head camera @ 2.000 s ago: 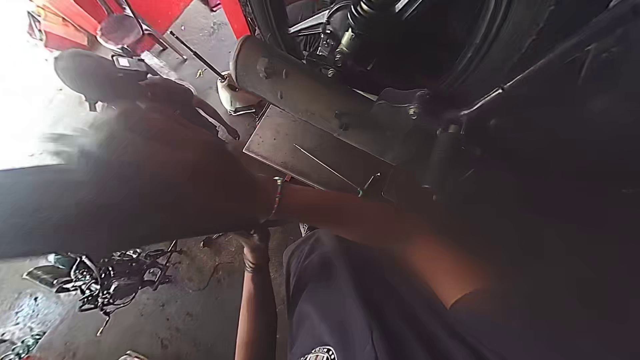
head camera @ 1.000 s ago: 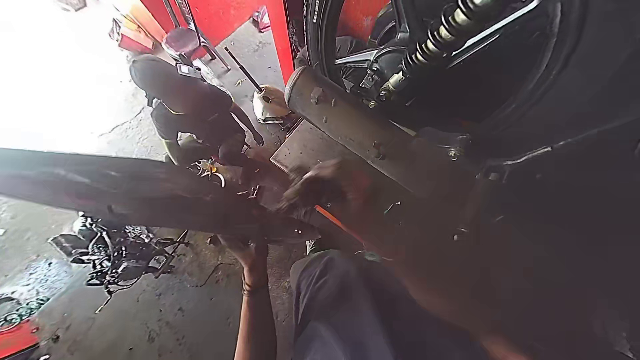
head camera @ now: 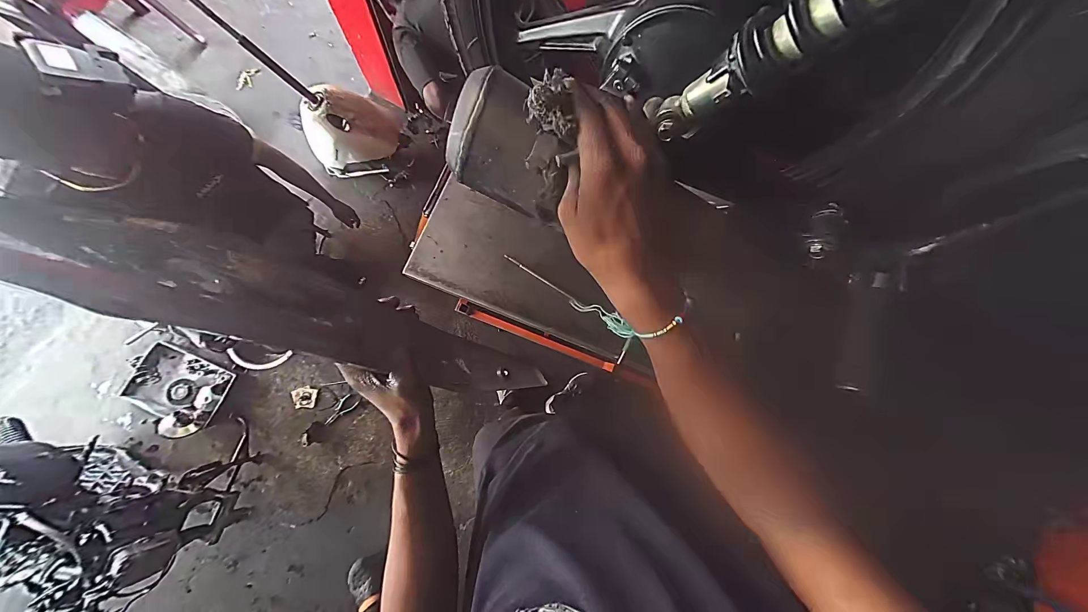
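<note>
My left hand (head camera: 395, 391) grips the lower edge of a long dark curved panel (head camera: 212, 272), perhaps a motorcycle fender, which stretches to the left edge of the view. My right hand (head camera: 608, 178) is closed around a wad of frayed grey rag (head camera: 552, 106), close against the motorcycle's exhaust muffler (head camera: 501, 140). A coil-spring shock absorber (head camera: 731, 81) of the motorcycle stands just right of that hand. Below the muffler lies a flat metal platform (head camera: 501, 242) with an orange-red frame, and a thin rod is on it near my right wrist.
A co-worker (head camera: 170, 144) crouches at the upper left, and another person's hand (head camera: 436, 98) shows beside the wheel. A whitish container (head camera: 348, 132) with a rod stands on the floor. Dismantled motorcycle parts (head camera: 110, 510) and a metal tray (head camera: 178, 387) lie at lower left.
My right hand has moved away from the end of the dark panel and up to the muffler. My left hand still holds the panel. The view has shifted closer to the muffler.
</note>
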